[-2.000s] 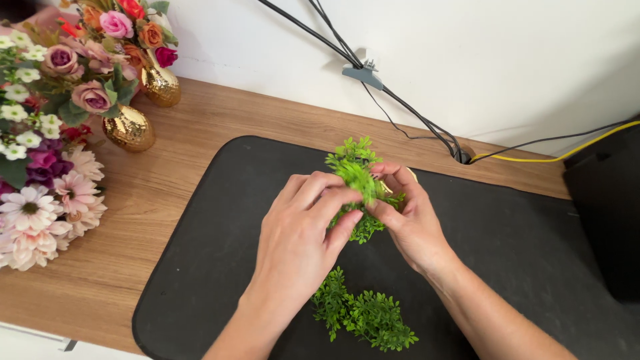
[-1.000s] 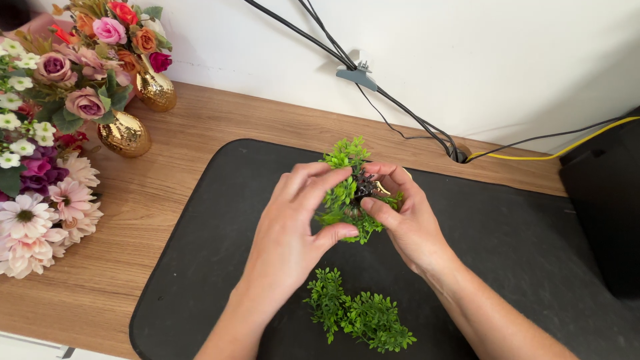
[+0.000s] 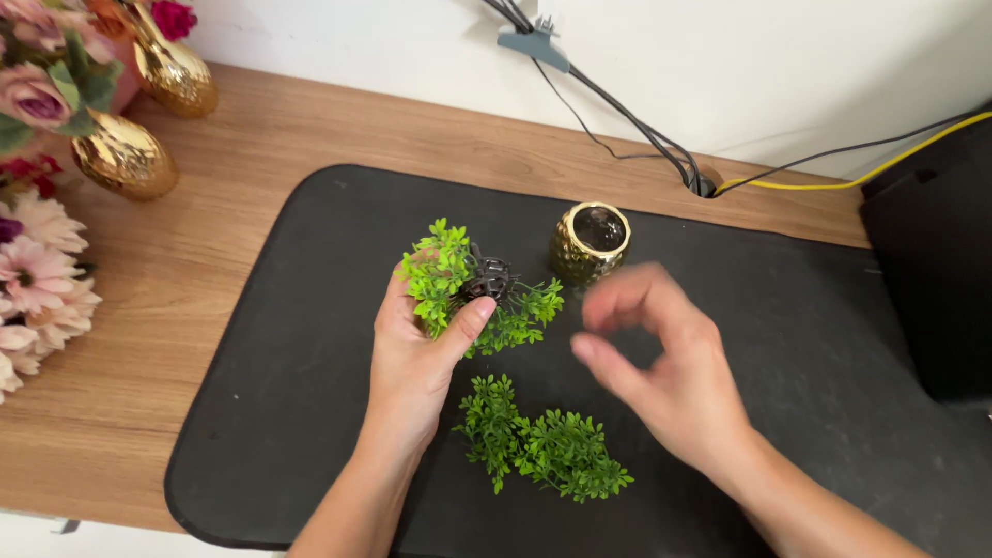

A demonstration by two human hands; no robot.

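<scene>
My left hand (image 3: 422, 333) grips an artificial green plant (image 3: 438, 279), its thumb over a dark plastic lattice core (image 3: 490, 279) among the leaves. To the right, my right hand (image 3: 659, 356) is slightly blurred, thumb and fingers apart, holding nothing. Just beyond its fingertips a small gold textured pot (image 3: 589, 244) stands on the black desk mat, its round mouth showing a dark inside. Nearer to me, below the held plant, more artificial green foliage (image 3: 570, 453) lies on the mat.
The black mat (image 3: 325, 465) covers much of the wooden desk (image 3: 178, 310). Artificial flowers (image 3: 35, 271) and gold vases (image 3: 128, 159) are at the left. Black cables (image 3: 635, 124) and a yellow cable (image 3: 829, 186) run along the wall. A black object (image 3: 938, 271) stands at the right.
My right hand has let go and moved right, away from the plant. The plant's dark core and the gold pot, now standing on the mat, show plainly.
</scene>
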